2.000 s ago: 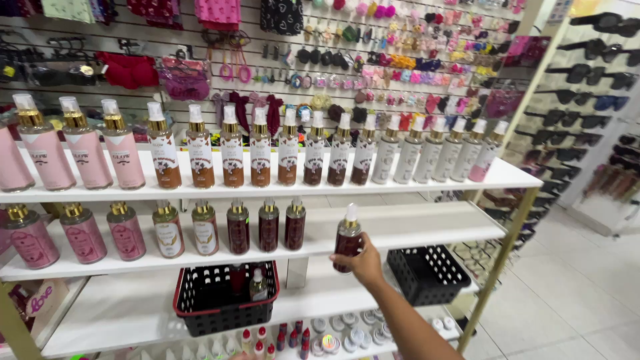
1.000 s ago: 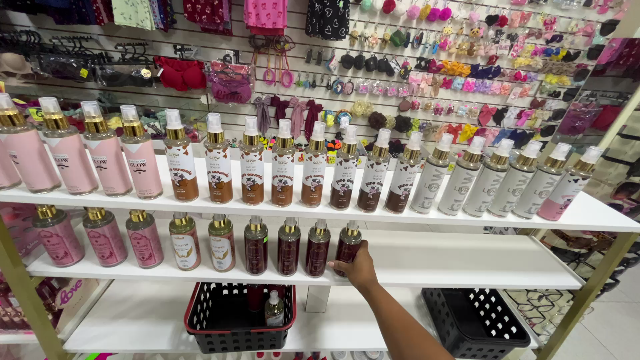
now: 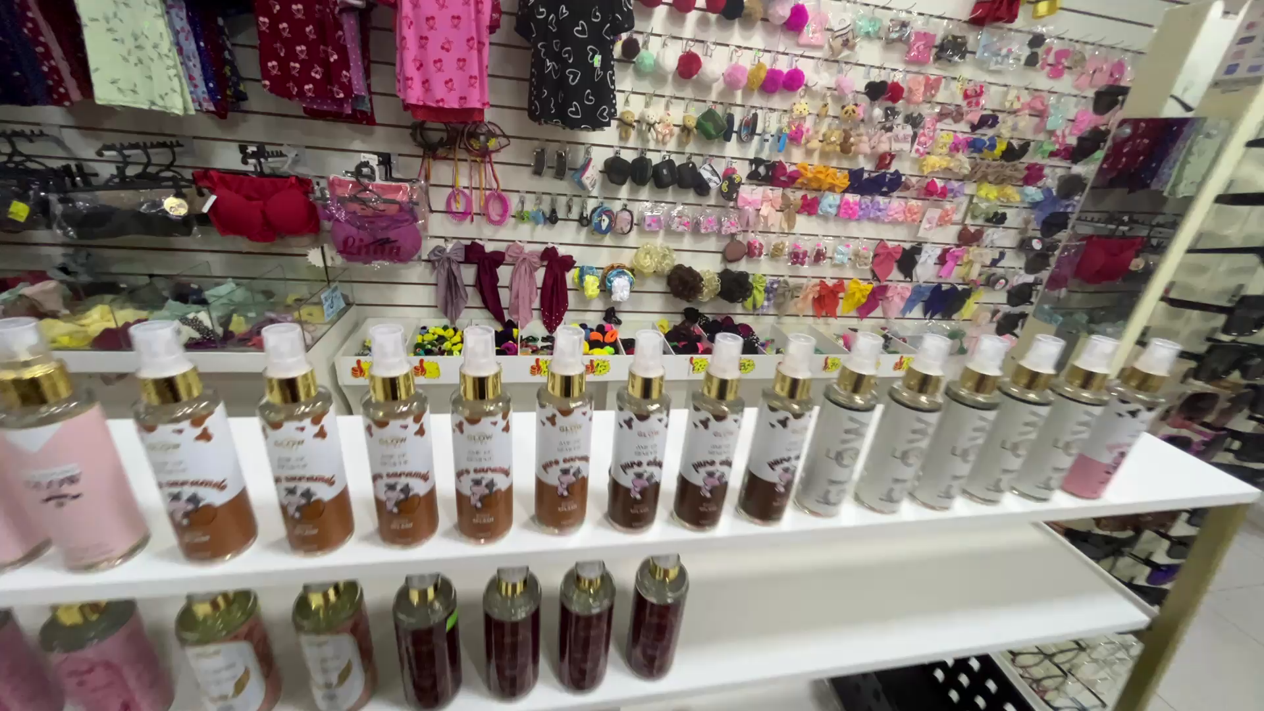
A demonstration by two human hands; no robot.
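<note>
Neither of my hands shows in the head view. Spray bottles with clear caps and gold collars stand upright in a row on the white upper shelf (image 3: pixel 987 528): pink-labelled bottles (image 3: pixel 74 484) at the left, brown-and-white ones (image 3: pixel 400 474) in the middle, white-labelled ones (image 3: pixel 839 454) and a pink-and-white bottle (image 3: pixel 1111 434) at the right. On the lower shelf (image 3: pixel 839 612), several dark red bottles (image 3: pixel 585 632) stand right of two bottles with white-and-gold labels (image 3: pixel 336 642). The rightmost dark red bottle (image 3: pixel 657 622) is upright, slightly apart from its neighbour.
A black plastic basket (image 3: pixel 928 686) shows partly below the lower shelf. A gold-coloured shelf post (image 3: pixel 1185 602) stands at the right. Behind are a bin counter (image 3: pixel 592 370) of hair ties and a slatted wall (image 3: pixel 375 99) with hanging clothes and hair accessories.
The dark red bottle, held out over the lower shelf two seconds ago, now stands at the end of its row. The hand has let it go and left the view, which has tilted up.
</note>
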